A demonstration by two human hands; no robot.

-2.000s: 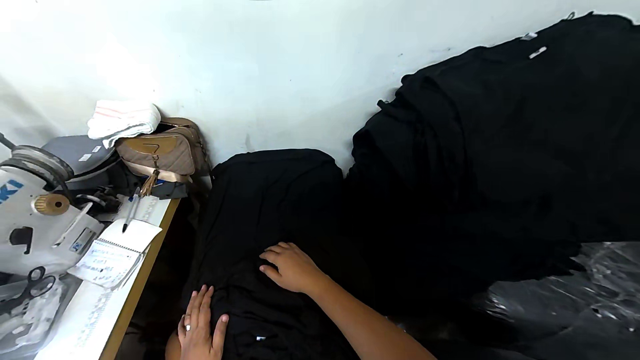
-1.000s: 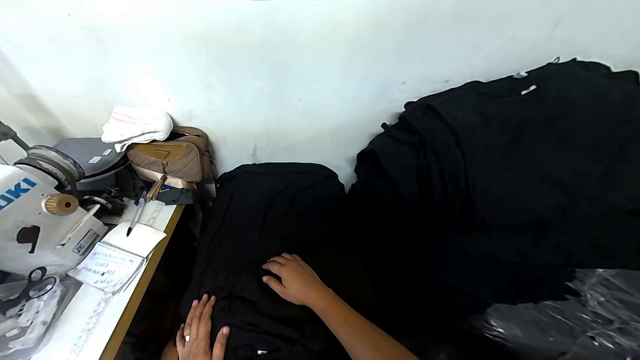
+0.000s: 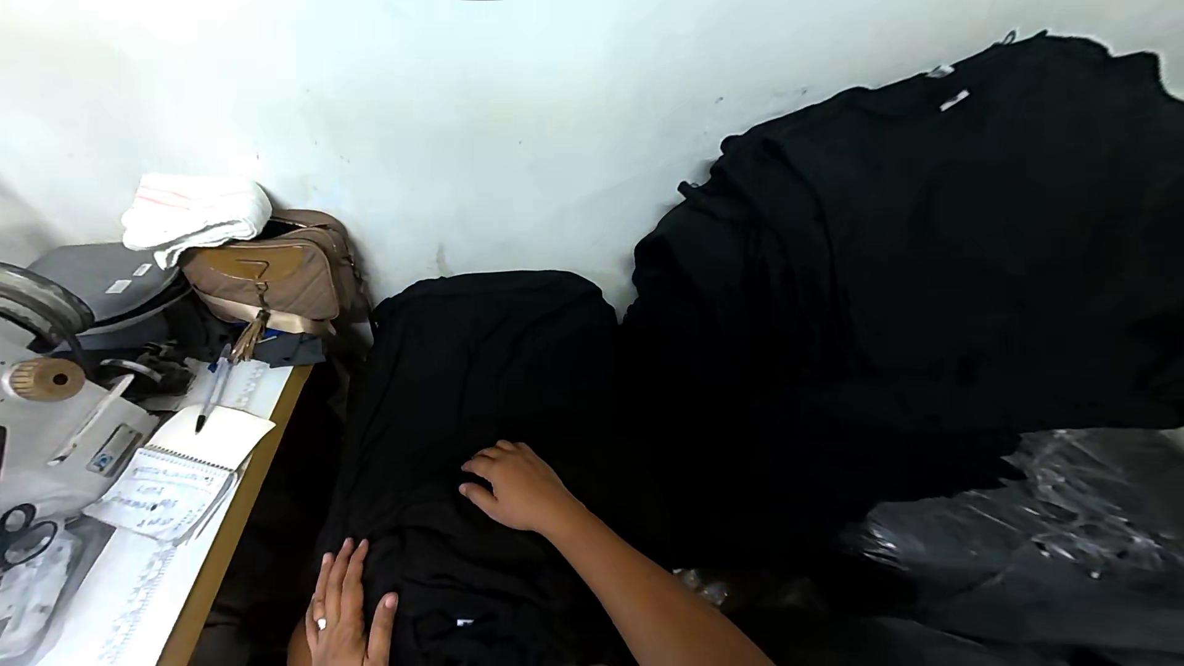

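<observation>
Black fabric garments (image 3: 481,361) lie stacked in the middle, with a small white tag near the bottom edge of the view. My left hand (image 3: 347,606), with a ring on one finger, rests on the left edge of the stack, fingers apart. Farther up and to the right, my right hand (image 3: 513,486) lies on the same black cloth with its fingers slightly bent; whether it pinches any cloth cannot be told. A larger heap of black garments (image 3: 971,250), with small white labels, leans against the wall at the right.
At the left, a table (image 3: 242,499) bears a white sewing machine (image 3: 65,430), a spiral notepad (image 3: 166,490), a pen (image 3: 215,388), black-handled scissors (image 3: 23,536), a brown bag (image 3: 277,273) and a folded white cloth (image 3: 194,213). Clear plastic sheeting (image 3: 1027,546) lies at the lower right.
</observation>
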